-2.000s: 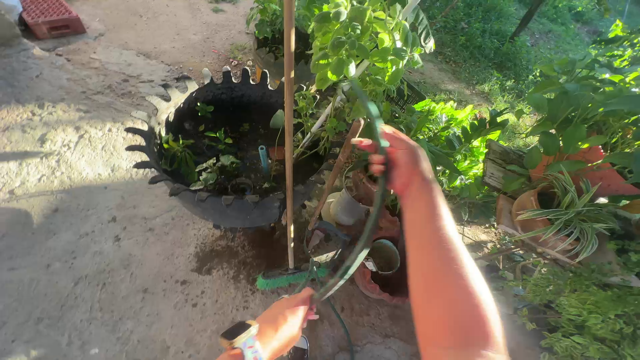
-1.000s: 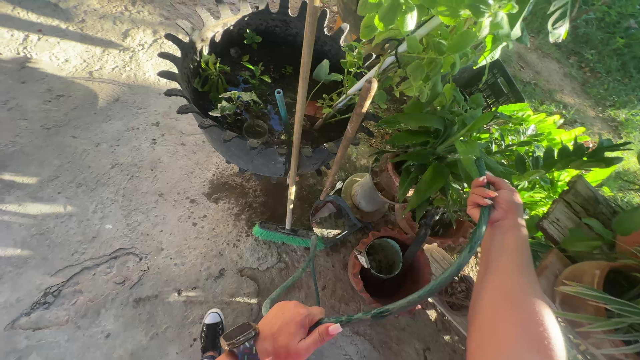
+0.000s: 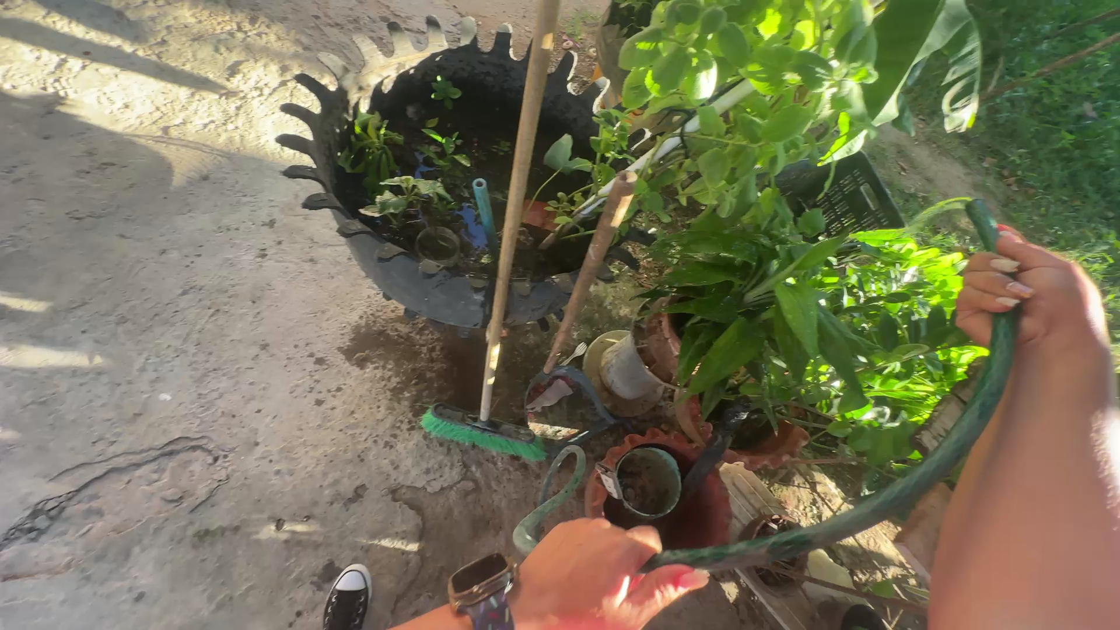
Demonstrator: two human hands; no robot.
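Observation:
A green garden hose [image 3: 884, 503] runs between my hands. My right hand [image 3: 1019, 289] is closed around it just below its open end, at the right; a thin stream of water seems to leave that end toward the leafy plants [image 3: 840, 306]. At the bottom centre my left hand [image 3: 595, 573], with a watch on the wrist, grips the hose farther back, where it loops up beside the terracotta pot [image 3: 700, 516]. A green pot [image 3: 648, 481] sits inside that pot. The leafy plants are left of my right hand.
A broom with green bristles [image 3: 481, 437] leans over a scalloped tire planter [image 3: 420, 293]. Beside it stands a wooden handle [image 3: 595, 262]. A white container [image 3: 628, 369], a black plastic crate [image 3: 844, 197] and wooden boards [image 3: 757, 503] are near the pots. Cracked concrete [image 3: 219, 350] spreads at the left.
My right hand has moved right with the hose end, away from the planter side. The hose now stretches wider between my hands. The view has shifted.

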